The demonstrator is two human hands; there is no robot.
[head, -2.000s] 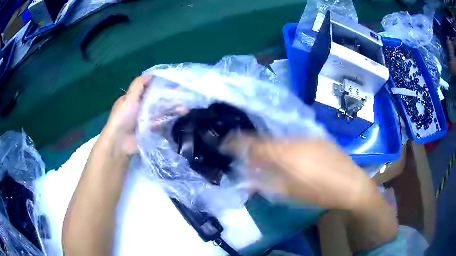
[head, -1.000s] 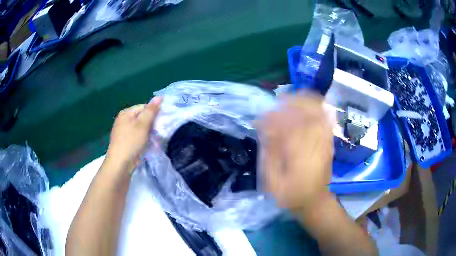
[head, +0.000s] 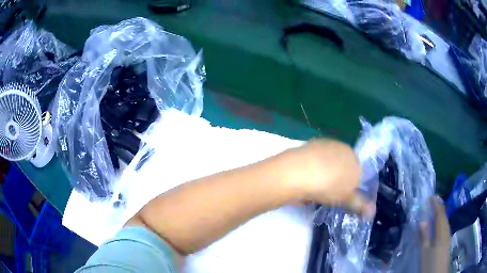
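Note:
A clear plastic bag (head: 411, 138) with black plastic parts (head: 387, 218) inside stands open at the right. My left hand (head: 334, 173) is at the bag's left rim, fingers closed on the plastic; its edge is blurred. My right hand (head: 437, 234) is blurred at the bag's right side; only part of it shows, and its hold cannot be told. A second open clear bag (head: 176, 64) with black parts (head: 128, 106) stands at the left.
A white sheet (head: 235, 146) lies under my left forearm. A white fan (head: 18, 125) stands at the far left. A curved black band (head: 312, 29) lies on the green belt (head: 245, 64). More plastic bags show across the belt (head: 379, 21).
The view has turned left; the screw feeder and blue trays have left the picture. The left bag and fan now show. My right hand has moved from above the bag to its right side.

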